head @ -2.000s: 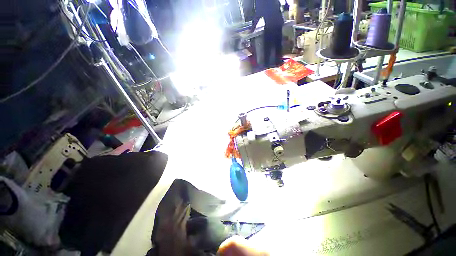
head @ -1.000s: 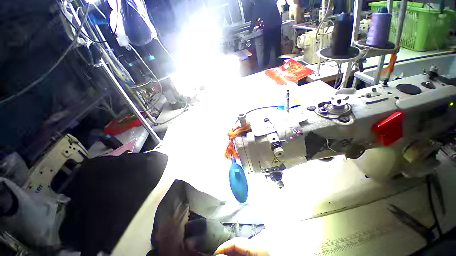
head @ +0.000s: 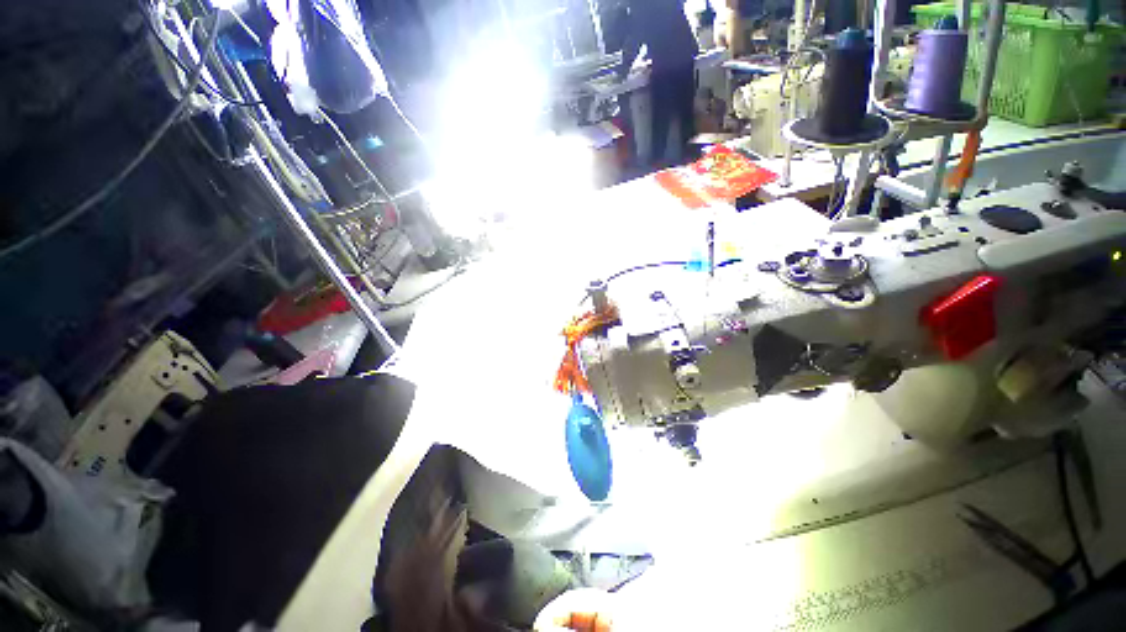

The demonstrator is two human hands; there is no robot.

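A dark garment piece [head: 398, 531] lies left of the needle area, with a pale grey piece [head: 500, 500] folded beside it. A brownish, blurred shape [head: 430, 562] on the dark cloth may be my left hand; its fingers are unclear. My right hand [head: 574, 612] shows only as glare-lit fingers at the bottom edge, by the cloth's near end; its grip is hidden. The white sewing machine head [head: 648, 370] stands above and to the right. A blue oval pad [head: 589, 451] hangs from its left end. Glare washes out the presser foot area.
A black cloth heap [head: 284, 482] lies at the left table edge, beside a whitish plastic bag [head: 87, 531]. Dark snips [head: 1019, 549] lie at the lower right. Thread cones [head: 845, 87] stand behind the arm. A red-orange packet [head: 716, 175] and a person [head: 667, 74] are further back.
The lit fingers at the bottom edge have shifted slightly and show less than before. The brownish shape and the folds of the cloth near it have changed a little. The machine has not moved.
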